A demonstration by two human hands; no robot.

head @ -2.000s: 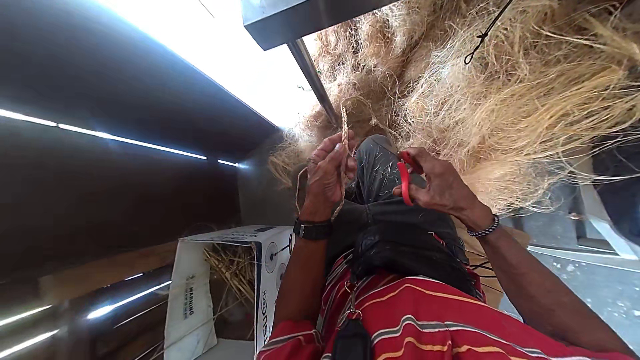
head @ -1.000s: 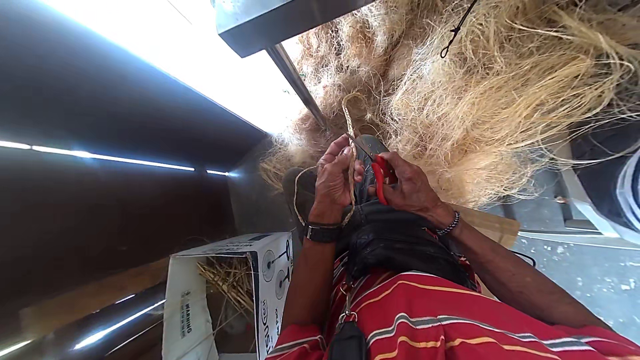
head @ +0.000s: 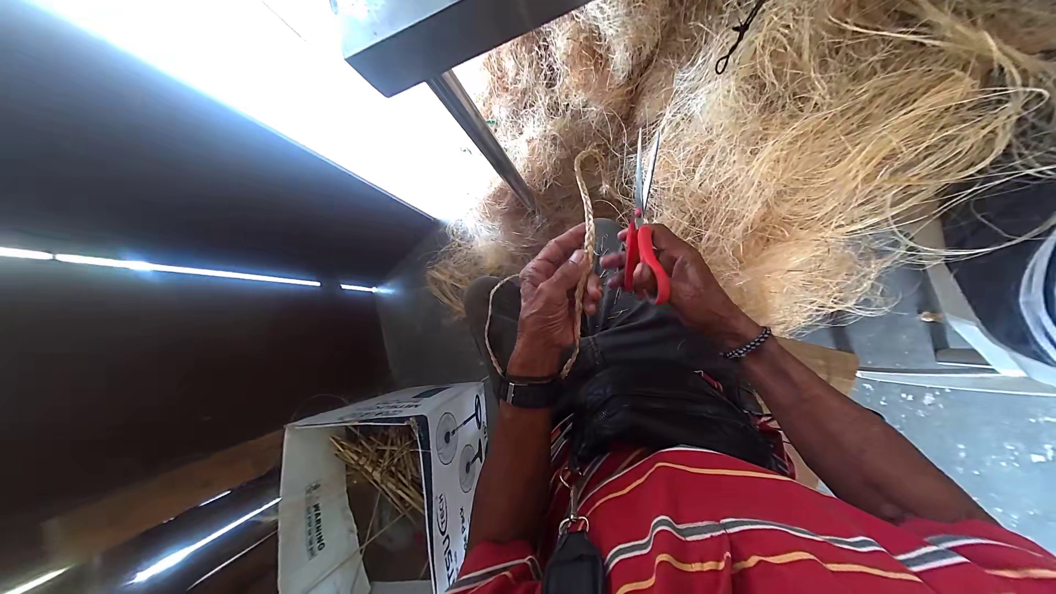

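My left hand [head: 551, 289] pinches a braided cord of pale plant fibre [head: 586, 202] between thumb and fingers. The cord's upper end curls over above the hand, and a thinner length loops down beside the wrist. To its right, my right hand [head: 681, 276] has its fingers in the red handles of a pair of scissors [head: 642, 239]. The scissor blades point up and stand slightly apart, to the right of the cord and not touching it. Both hands are above my dark-clad lap.
A large heap of loose pale fibre [head: 825, 148] lies beyond my hands, with a thin black cord [head: 740, 37] on it. A metal beam [head: 445, 37] and round leg [head: 483, 136] stand ahead. At lower left, an open cardboard box [head: 313, 495] holds dry stalks [head: 384, 466].
The scissors, close to the cord in my left hand one second ago, are now apart from it with their blades pointing up. My left hand still holds the cord.
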